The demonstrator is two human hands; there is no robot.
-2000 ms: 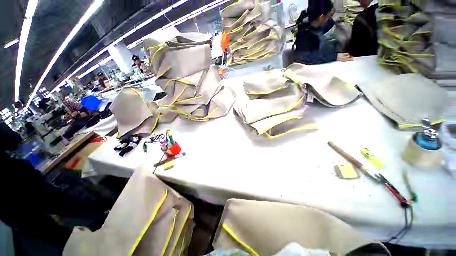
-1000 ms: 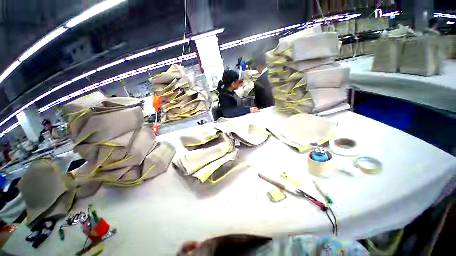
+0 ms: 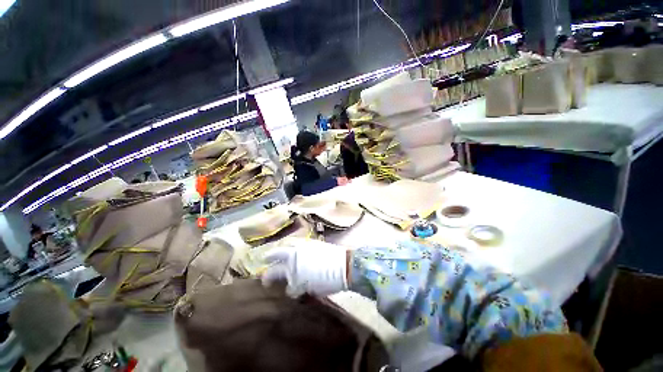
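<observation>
A taupe handbag [image 3: 269, 327] with a dark brown inside is raised close in front of me at the bottom of the head view. A small silver ring shows near its left end, another near its lower right. My right hand [image 3: 309, 269], in a white glove and a blue patterned sleeve, comes in from the right. Its bent fingers lie over the bag's far edge and hold it; the fingertips are partly blurred. My left hand is not in view.
Taupe pieces with yellow edges [image 3: 138, 240] are heaped on the left of the white table [image 3: 541, 229]; another tall stack [image 3: 418, 138] stands behind. Tape rolls [image 3: 485, 235] and a blue-topped holder [image 3: 424, 230] lie beyond my sleeve. A person [image 3: 309, 171] sits across the table.
The view has swung right. The handbag has risen into view, and my gloved right hand now shows at its far edge. The bare fingertips seen at the bottom one second ago are gone.
</observation>
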